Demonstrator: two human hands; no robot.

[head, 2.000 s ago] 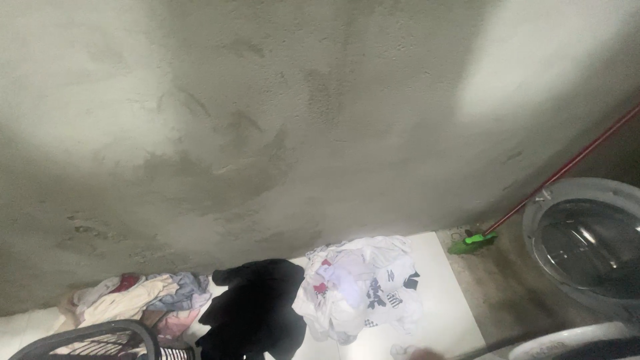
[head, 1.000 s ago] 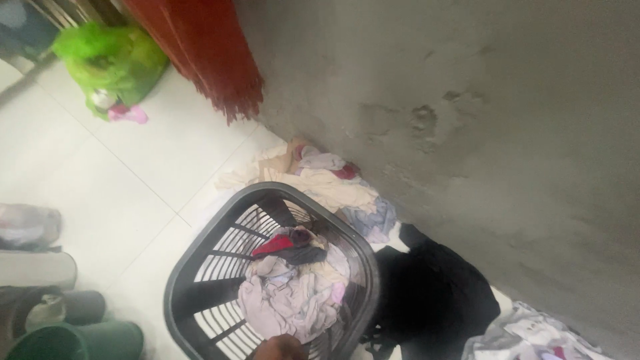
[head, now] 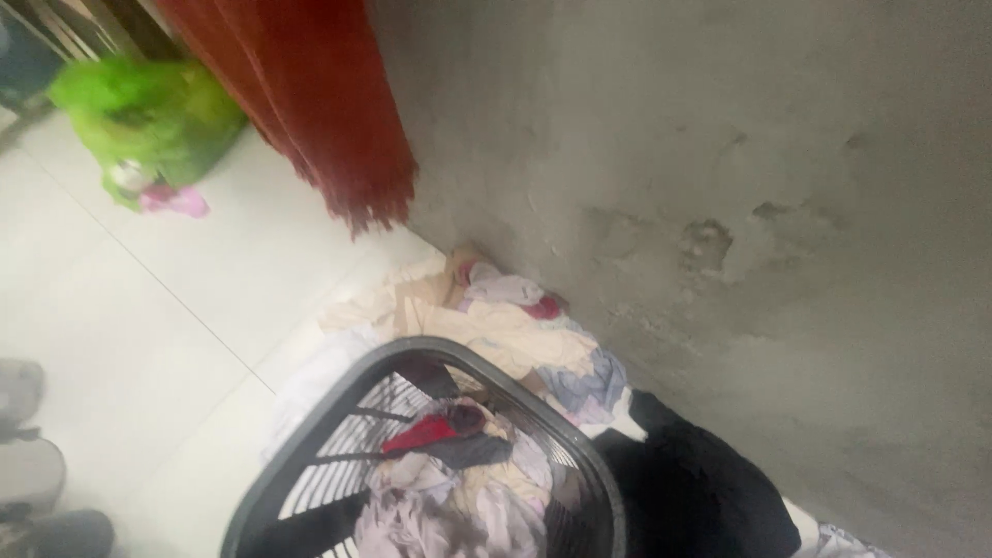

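Observation:
Neither of my hands shows in this frame. A black plastic laundry basket with slotted sides (head: 442,349) stands at the lower middle, its lower part cut off by the frame's edge. Inside it lie crumpled clothes (head: 457,519), mostly pale grey and beige, with a red piece (head: 422,434) and a dark grey one near the top. Behind the rim, a pile of cream and beige clothes (head: 504,333) rests on the floor by the wall, with a blue-grey cloth (head: 585,384) at its right. Black cloth (head: 690,480) lies right of the basket.
A rough grey wall (head: 659,155) borders the floor. A red fringed cloth (head: 310,101) hangs at the top. On the white tiled floor (head: 155,325) sits a green plastic bag (head: 155,116) at upper left. Blurred containers (head: 31,473) stand at the left edge.
The view has swung left from the wall and the drum-like opening. The hand seen at the basket's bottom edge one second ago is out of view.

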